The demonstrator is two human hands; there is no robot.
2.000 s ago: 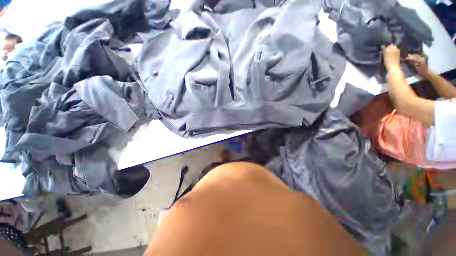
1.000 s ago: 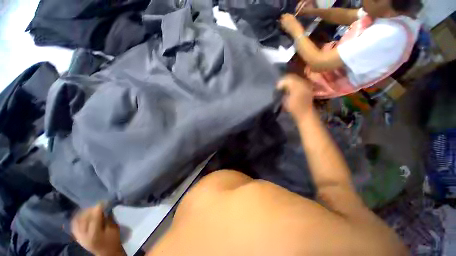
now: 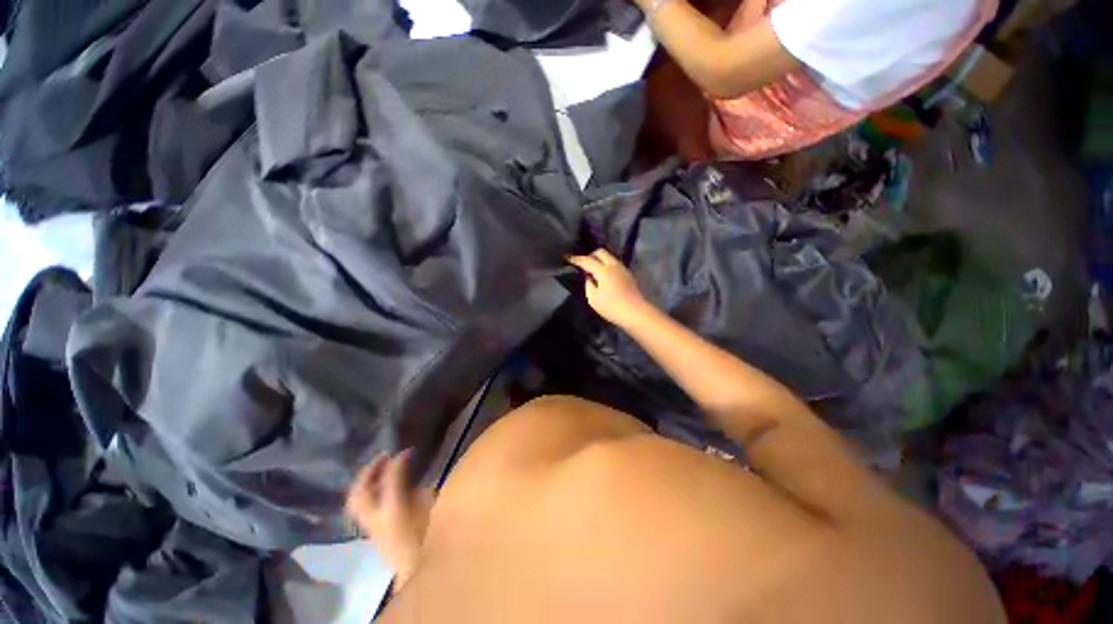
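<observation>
A dark grey jacket point(image 3: 330, 280) lies spread and wrinkled across the table in front of me. Small round buttons show near its lower left edge. My right hand point(image 3: 601, 283) is at the jacket's right corner, with thumb and forefinger pinched together on its edge. My left hand point(image 3: 388, 502) is blurred at the jacket's near edge, with its fingers apart; no cloth shows gripped in it. The underside of the jacket is hidden.
Dark garments are piled at the far left point(image 3: 73, 110) and near left point(image 3: 61, 451). Shiny grey jackets point(image 3: 745, 287) hang at the right, below table level. A person in a white sleeve and pink-orange apron point(image 3: 793, 104) is at the upper right.
Both hands held the jacket's near edge taut a second ago. My right hand has moved left, and my left hand has moved right and let go. The edge now hangs slacker.
</observation>
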